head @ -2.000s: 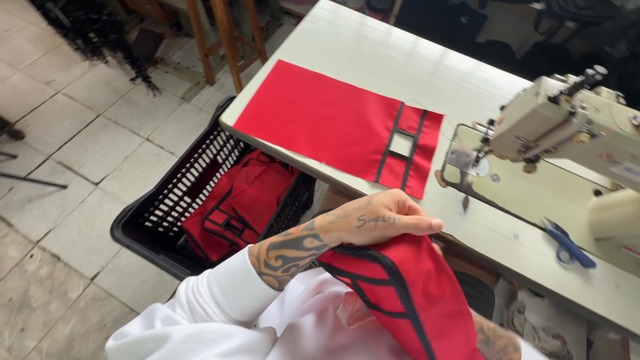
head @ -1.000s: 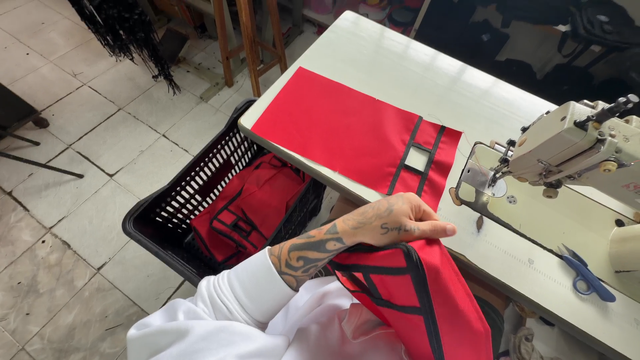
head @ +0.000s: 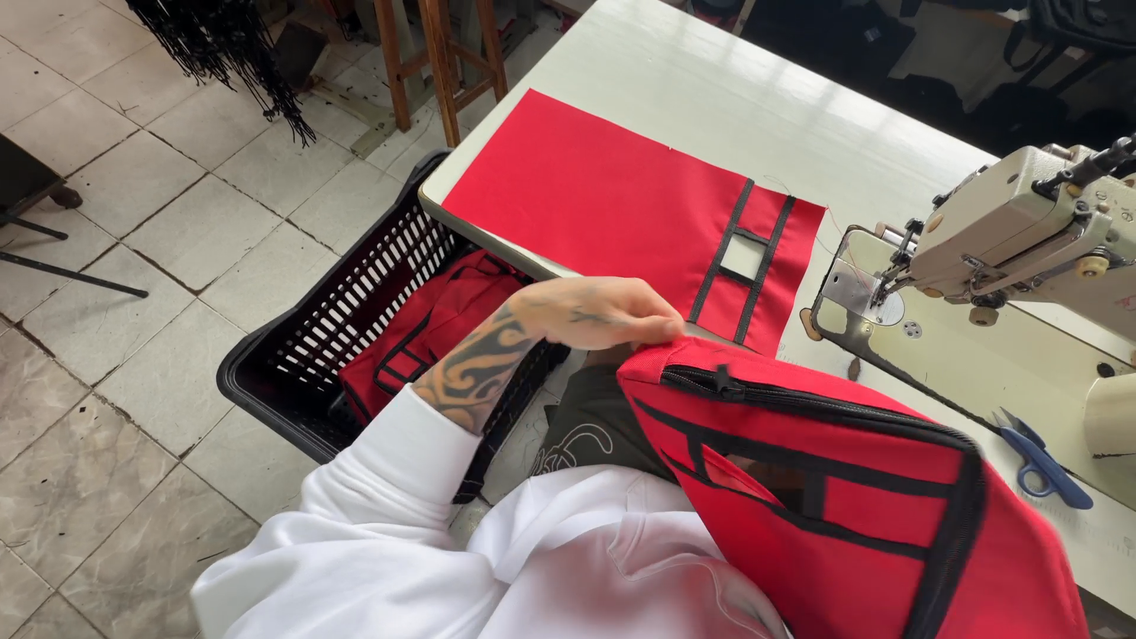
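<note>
My left hand (head: 603, 312), with a tattooed forearm, pinches the upper left corner of a red fabric bag (head: 874, 484) with black binding, a black zipper and a window opening. The bag hangs over my lap, right of my white sleeve. My right hand is out of sight, so its hold cannot be seen. Beyond the bag, a flat red fabric panel (head: 603, 182) with black strips and a small square window lies on the white sewing table (head: 710, 102). To its right stands an industrial sewing machine (head: 1003, 240). Blue thread snips (head: 1043, 466) rest near the table's front edge.
Left of the table, a black plastic basket (head: 293, 355) holds red fabric pieces (head: 426, 324) with black trim. A wooden stool (head: 444, 67) stands behind the table's left end. Black cords (head: 231, 53) hang at the upper left. Dark items lie beyond the table.
The red bag has been raised and turned, so its zipper and window face now show more fully. My left hand remains at its edge. The right forearm, partly visible two seconds ago, is out of view.
</note>
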